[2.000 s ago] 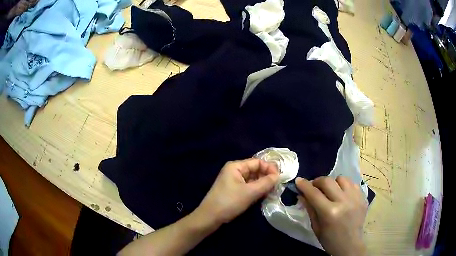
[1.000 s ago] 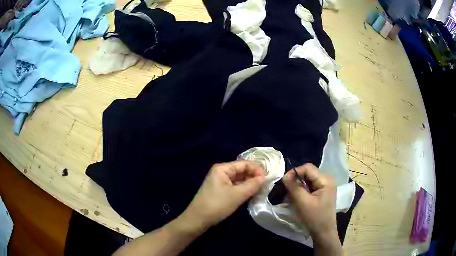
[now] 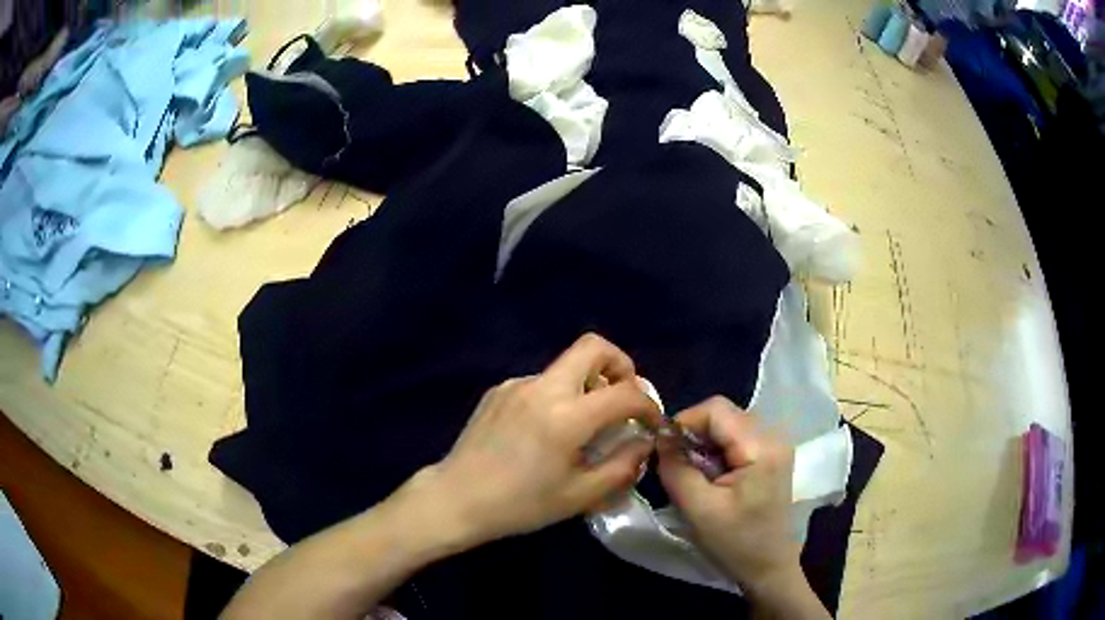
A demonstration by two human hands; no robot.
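Note:
The black garment [image 3: 400, 315] lies spread in front of me, with puffy white ruffles [image 3: 776, 200] at its upper right. My left hand [image 3: 551, 430] holds the white fabric rosette [image 3: 624, 442], which is mostly hidden by the fingers. My right hand [image 3: 733, 484] is closed on small dark snips [image 3: 700, 454], their tip at the left fingertips. A white ruffle strip [image 3: 642, 533] runs below both hands. Smooth white cloth [image 3: 800, 375] shows at the garment's right edge. Any thread is too fine to see.
A light blue garment pile [image 3: 97, 182] lies at the left. A black cup-shaped piece [image 3: 297, 115] lies at the upper left. Small spools [image 3: 903, 36] stand at the upper right. A pink-purple packet [image 3: 1040, 491] lies near the table's [image 3: 969, 303] curved right edge.
The view has shifted slightly. My left hand has closed over the rosette, which showed openly before. The snips in my right hand have moved to the left fingertips.

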